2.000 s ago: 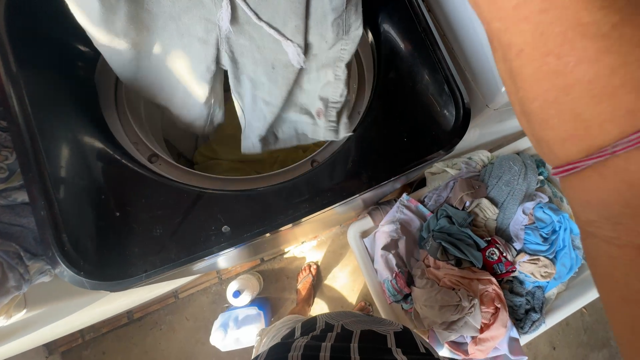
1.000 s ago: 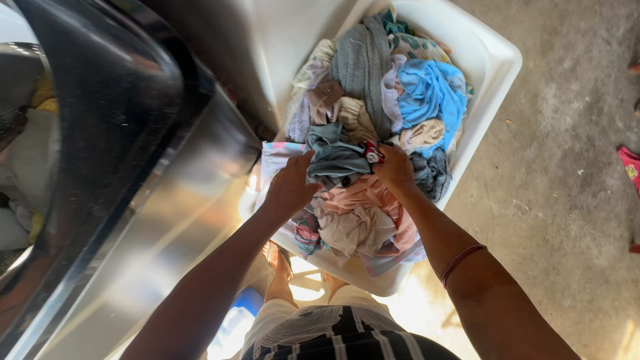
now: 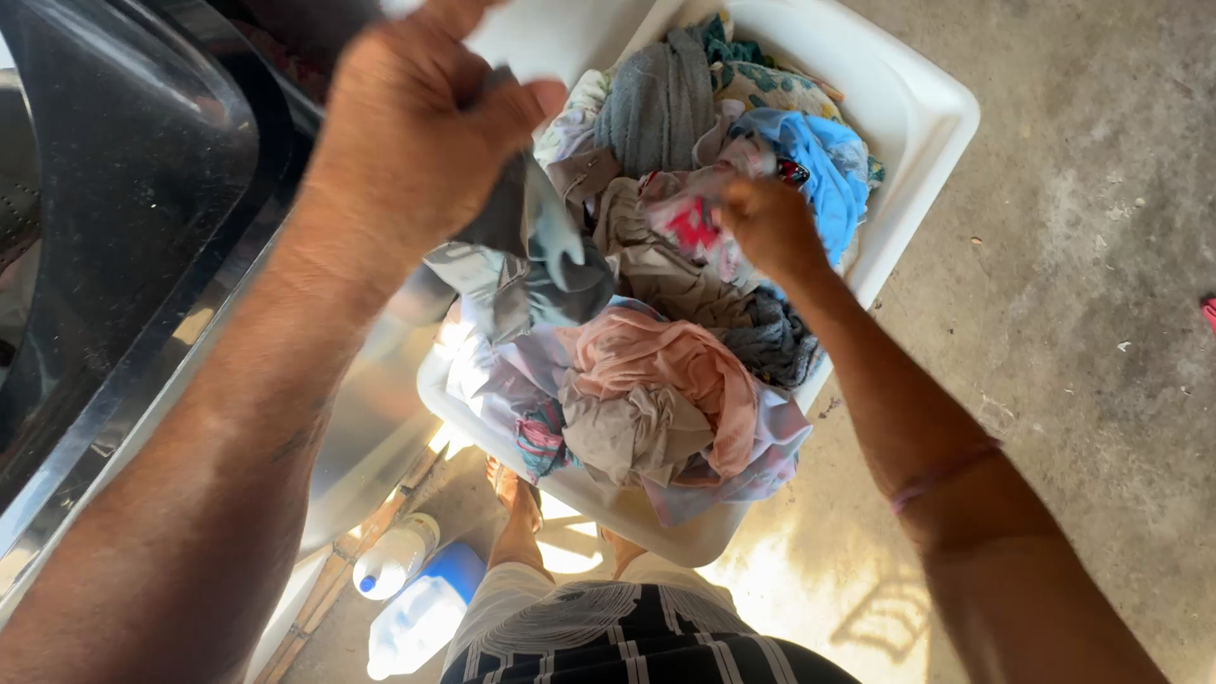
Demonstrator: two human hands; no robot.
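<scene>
My left hand [image 3: 427,123] is raised over the left edge of a white plastic tub [image 3: 926,114], closed on a dark grey-green garment [image 3: 570,275] that hangs down onto the pile. My right hand [image 3: 774,228], somewhat blurred, grips a pale garment with a pink-red print [image 3: 693,218] over the middle right of the tub. Heaped in the tub lie a grey towel-like cloth [image 3: 655,100], a bright blue cloth [image 3: 826,171], a peach garment [image 3: 665,356], a beige crumpled garment [image 3: 632,432] and a dark grey knitted cloth [image 3: 774,337].
On the left stands a washing machine with a black glossy top [image 3: 123,161] and round opening. Plastic bottles [image 3: 427,608] stand on the concrete floor [image 3: 1073,285] by my feet. A red item [image 3: 1209,312] lies at the far right.
The light trousers over the drum two seconds ago are out of my hands. Since one second ago, my left hand has risen with the dark garment, and my right has moved rightward. The view swung to the tub.
</scene>
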